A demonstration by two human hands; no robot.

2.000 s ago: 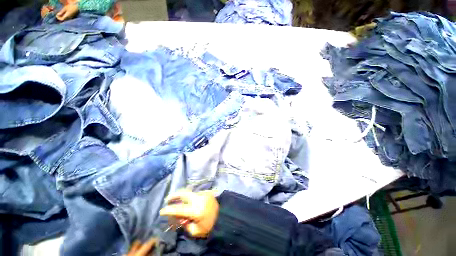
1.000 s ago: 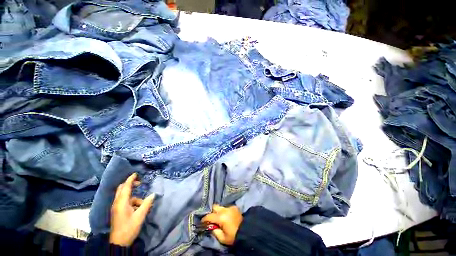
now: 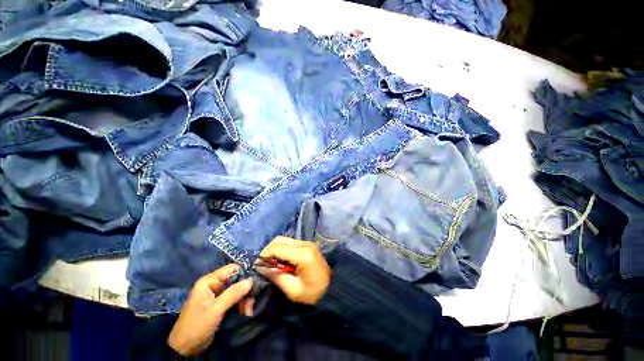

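Note:
A faded blue denim garment (image 3: 311, 183) lies in front of me, with its collar-like stitched band running diagonally down toward my hands. My left hand (image 3: 212, 307) pinches a gathered edge of the garment near the band's lower corner. My right hand (image 3: 296, 269) is closed around small thread snips with red handles (image 3: 282, 266), their dark blades against the pinched edge. The blade tips and the held edge are partly hidden by my fingers.
A loose heap of denim garments (image 3: 78, 169) lies at the left. A darker denim stack (image 3: 600, 176) is at the right. White tie strips (image 3: 554, 225) lie by the right table edge. More denim (image 3: 459, 14) is at the back beyond the white table (image 3: 452, 77).
My left hand has closed on the garment's edge. My right hand has moved up and left with the snips, beside my left hand. The garment's lower part is gathered between them.

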